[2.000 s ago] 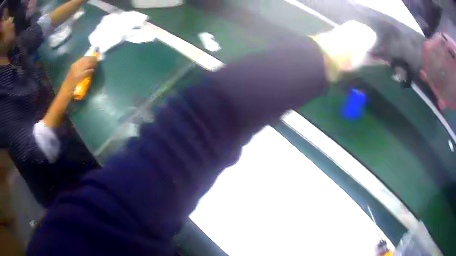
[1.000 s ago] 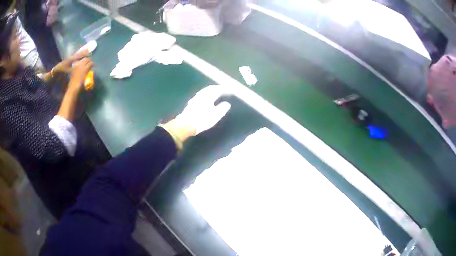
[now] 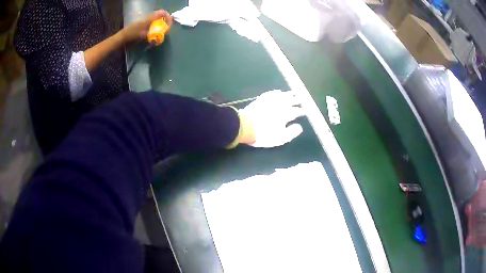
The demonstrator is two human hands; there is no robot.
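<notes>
My left hand (image 3: 274, 120), in a white glove with a yellowish cuff, lies over the dark green bench beside the pale metal rail (image 3: 309, 106). Its thumb is apart from the fingers, and nothing shows in it. A bright white sheet (image 3: 282, 218) lies on the bench in front of me, below my left hand, not touching it. My right hand is out of the picture. A small white strip part (image 3: 333, 110) lies on the green belt across the rail.
A blue piece (image 3: 420, 234) with dark parts lies farther down the belt. White housings (image 3: 298, 16) stand at the top. At the upper left, a neighbour's hand (image 3: 160, 21) holds an orange-yellow screwdriver (image 3: 156, 32) near a white rag (image 3: 213, 11). A cardboard box (image 3: 421, 40) is beyond the belt.
My view has turned. My left hand has come back from over the belt to the bench and now reaches the rail's edge. The screwdriver tip and clear bin at lower right have left the view.
</notes>
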